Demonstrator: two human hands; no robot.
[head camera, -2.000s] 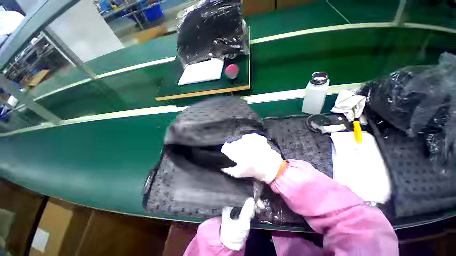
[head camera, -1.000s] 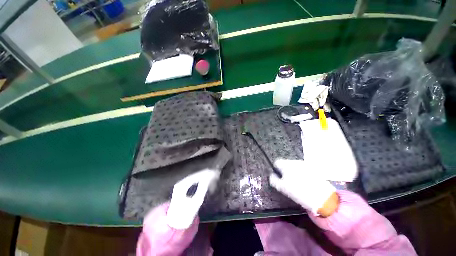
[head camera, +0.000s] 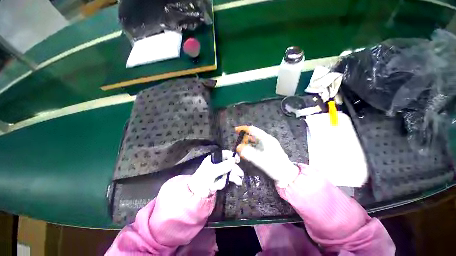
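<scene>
My left hand [head camera: 215, 172], in a white glove, holds a small black piece near the centre, with a bit of white between its fingers. My right hand [head camera: 262, 152], white-gloved with bare or orange-covered fingertips, pinches a small dark thin item [head camera: 241, 138] just right of it. The items are too small to name surely; one looks like a black cable end. The hands nearly touch above the dark dotted mat [head camera: 265, 122]. A folded dotted pouch [head camera: 167, 117] lies at the left; its inside is hidden.
A translucent bottle [head camera: 290, 75], round black dish [head camera: 291, 106], crumpled cloth [head camera: 325, 82], yellow-handled tool [head camera: 333, 113] and white stack [head camera: 337, 152] are at right. A clear bag with black contents [head camera: 390, 82] lies beyond. The stand [head camera: 150, 78] holds a white pad [head camera: 155, 49] and pink-red object [head camera: 191, 47].
Both hands have come together at the centre. The long thin dark item under my right hand no longer shows at full length. Earlier the pouch was being moved; now it lies flat. The view has shifted.
</scene>
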